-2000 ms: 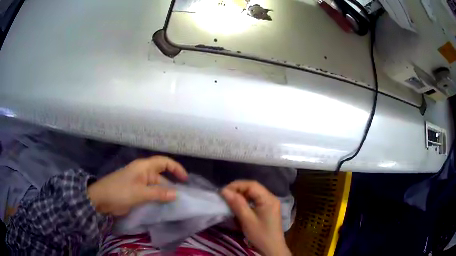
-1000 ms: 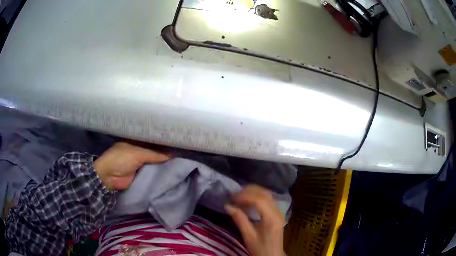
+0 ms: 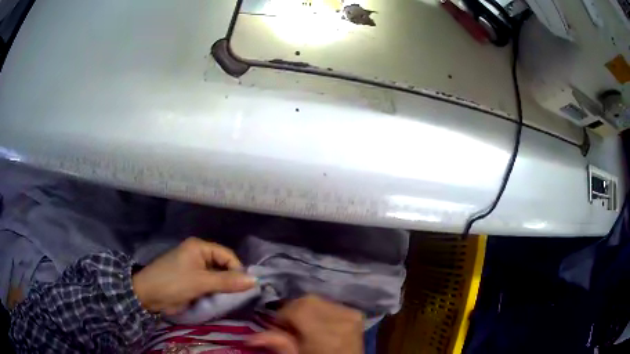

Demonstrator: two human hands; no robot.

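Note:
The grey garment cloth [image 3: 331, 273] lies bunched in the lap, below the front edge of the machine table. My left hand [image 3: 193, 276] pinches a fold of it between thumb and fingers. My right hand [image 3: 311, 328] is blurred at the bottom, close to the right of my left hand and over the cloth. Its fingertips are unclear, and I cannot tell whether it grips the cloth.
The white table [image 3: 138, 124] has a beige machine bed [image 3: 414, 62]. Black scissors [image 3: 494, 24] and a red-handled tool [image 3: 464, 19] lie at its upper right. A black cord [image 3: 512, 159] crosses the front edge. A yellow crate [image 3: 473, 297] stands below.
My left hand has moved down and right and now pinches the cloth nearer its middle. My right hand has moved left and down towards it. The cloth has been rearranged, with more lying to the right.

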